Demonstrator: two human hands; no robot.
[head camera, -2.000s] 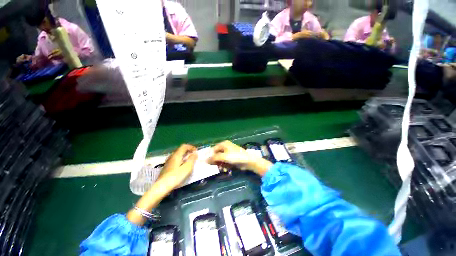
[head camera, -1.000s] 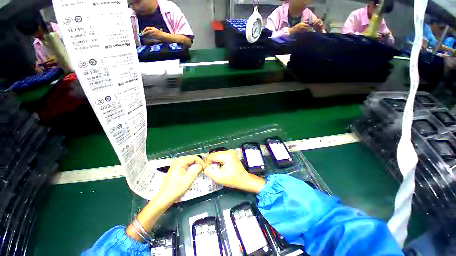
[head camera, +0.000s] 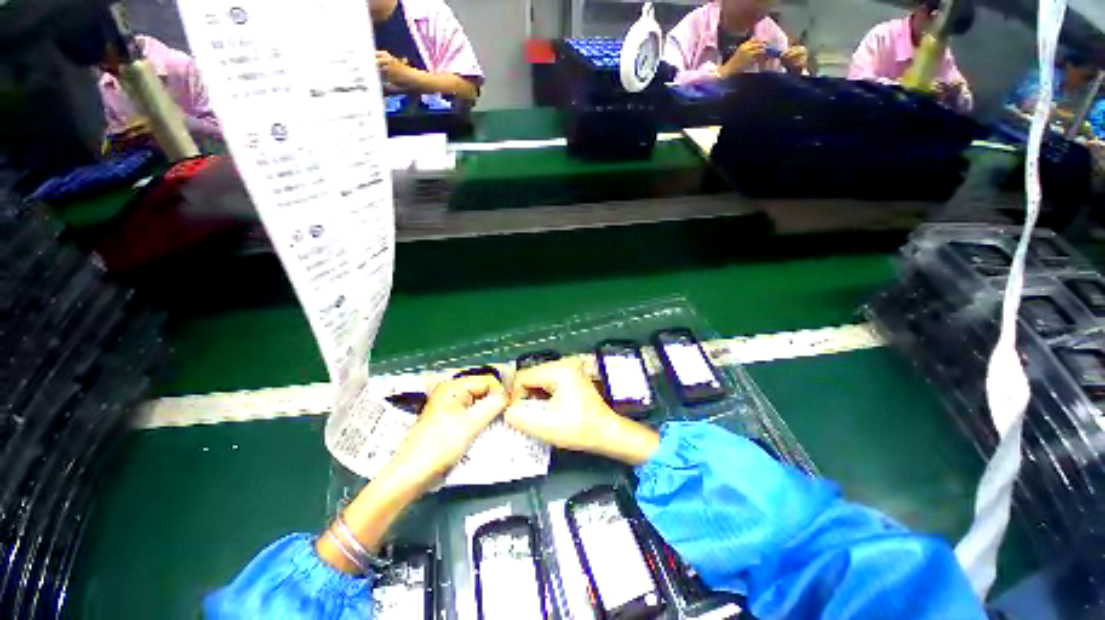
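Observation:
A wide white label strip (head camera: 318, 170) with rows of fine print hangs at the left and curls under onto the tray. My left hand (head camera: 458, 424) grips the strip's lower end. My right hand (head camera: 560, 409) is beside it, fingertips pinched together at the strip's edge; whether a label is between them is hidden. The clear blister tray (head camera: 757, 418) lies beneath on the green bench. It holds several black devices in two rows, such as one at the near row (head camera: 612, 551) and one at the back right (head camera: 691, 366), with white labels in their recesses.
Stacked clear trays stand at the right (head camera: 1030, 315) and dark stacks at the left (head camera: 73, 424). A narrow twisted white ribbon (head camera: 1008, 363) hangs at the right. Black trays (head camera: 842, 139) stand across the line. Workers in pink (head camera: 424, 55) sit beyond.
Both hands have come from further apart to meet at the strip. The printed strip has swung and now hangs slightly further right than a second ago. The view has shifted a little.

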